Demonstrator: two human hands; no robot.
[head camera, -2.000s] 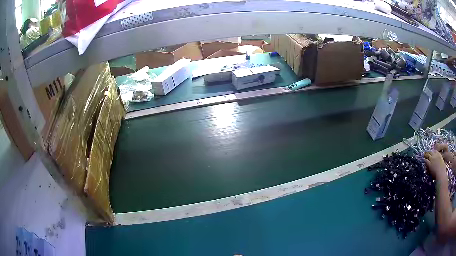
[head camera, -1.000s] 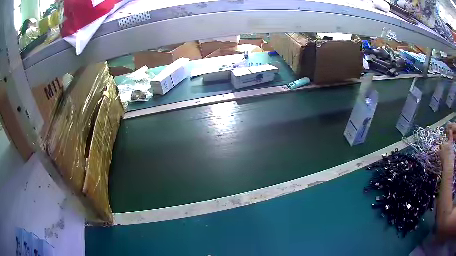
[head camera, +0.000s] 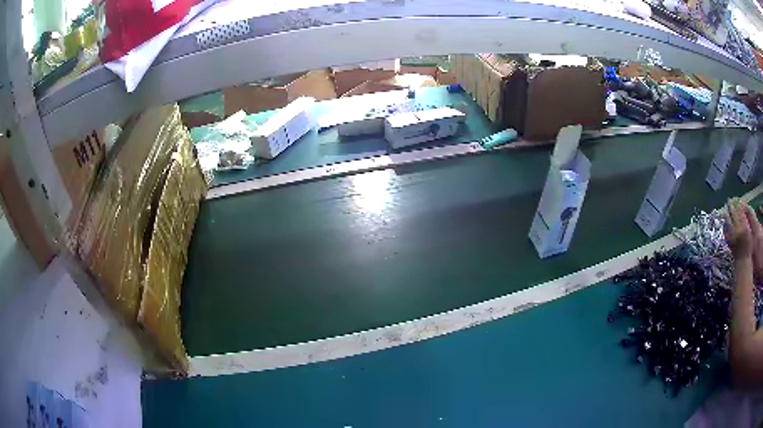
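Neither of my hands is clearly in view; only tiny pale specks show at the bottom edge. The nearest product box (head camera: 559, 209) stands upright and open on the dark green conveyor belt (head camera: 360, 267), its white top flap raised and a dark product picture on its side. A second open product box (head camera: 661, 194) stands to its right, with more open boxes farther right along the belt. Several closed boxes (head camera: 52, 410) show partly at the lower left on the white side table (head camera: 92, 368).
The belt edge rail (head camera: 418, 328) borders the teal bench top (head camera: 435, 376). A brown shipping carton (head camera: 125, 226) stands at left. At right, another person's hands (head camera: 740, 230) are over a black pile (head camera: 678, 322) and a silver-white pile (head camera: 707, 230). A metal shelf beam (head camera: 376, 42) crosses the top.
The open boxes have moved left along the belt, and the nearest one now shows larger. The other person's hands have moved up from the silver-white pile.
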